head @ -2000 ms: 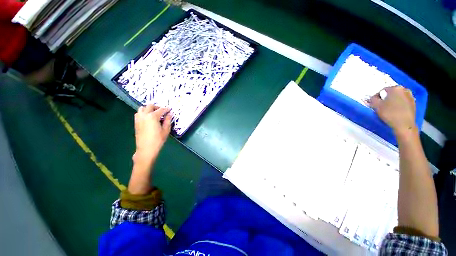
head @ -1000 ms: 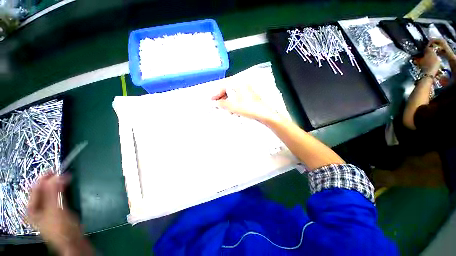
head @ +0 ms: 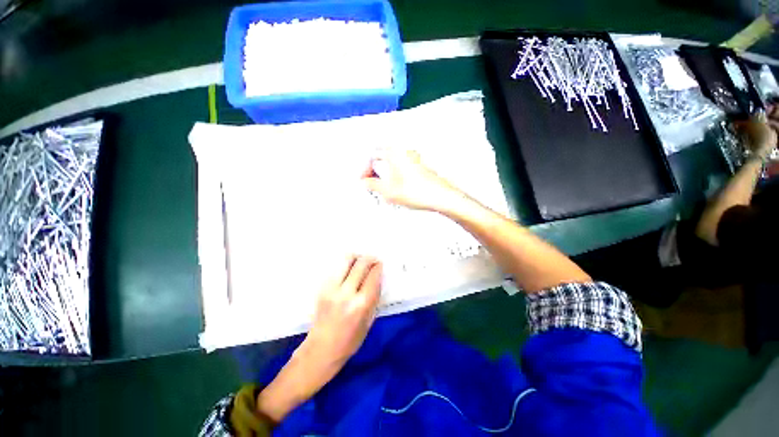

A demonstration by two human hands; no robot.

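Note:
A white sheet (head: 282, 171) lies in front of me, very bright, with a thin dark line near its left side. My right hand (head: 403, 181) is over the middle of the sheet, fingertips pinched together; a small white piece seems to show at them, but glare blurs it. My left hand (head: 348, 299) is over the sheet's near edge, thumb and fingers close together; I cannot tell if it holds a rod. A blue bin (head: 316, 104) heaped with small white pieces (head: 316, 58) stands just beyond the sheet. A black tray full of silver rods (head: 47, 239) is at the far left.
A black tray (head: 589, 162) with a fanned pile of rods (head: 576, 72) at its far end lies right of the sheet. Clear bags of parts (head: 670, 94) lie beyond it. Another person's arm (head: 730, 201) reaches in at the right edge. The dark-green bench (head: 149, 230) has a white edge strip.
My left hand has moved from the rod tray, where it held a rod, right to the sheet's near edge. My right hand has come from the blue bin to the sheet. The view has turned right.

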